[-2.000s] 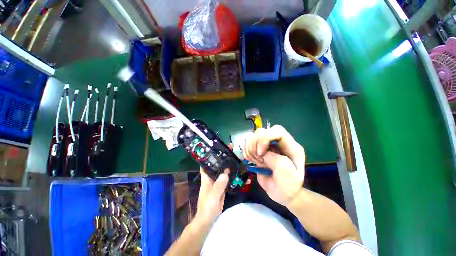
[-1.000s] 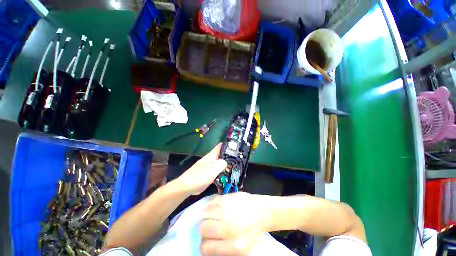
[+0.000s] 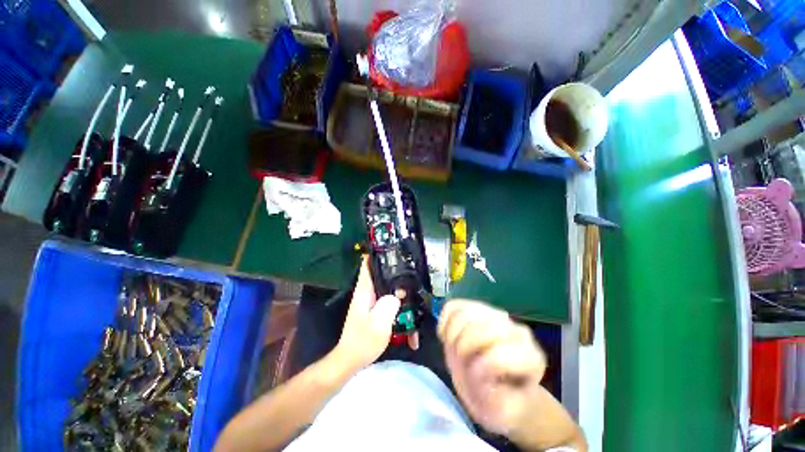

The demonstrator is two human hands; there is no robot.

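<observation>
A black lock housing [image 3: 394, 256] is upright in front of me, its open back with metal and green parts facing me. A white cable [image 3: 386, 146] rises from it past the parts tray. My left hand [image 3: 366, 320] grips its lower left side, thumb near the green part. My right hand [image 3: 494, 357] is a blurred fist at the lower right, closed on blue-handled pliers [image 3: 436, 305]. Only a bit of blue shows; their tip is not clear. The black-and-yellow pliers lie partly hidden behind the housing.
Keys [image 3: 477, 258], a yellow tool [image 3: 458, 251] and a white cloth [image 3: 302, 207] lie on the bench. Housings [image 3: 163, 207] stand left above the blue cylinder bin [image 3: 243, 331]. A divided tray [image 3: 434, 132] and grease bucket [image 3: 598, 119] are at the back; a hammer [image 3: 589, 287] is right.
The housing has shifted left and its cable now tilts left. My right hand has moved right and up from my lap. The black-and-yellow pliers are now mostly covered.
</observation>
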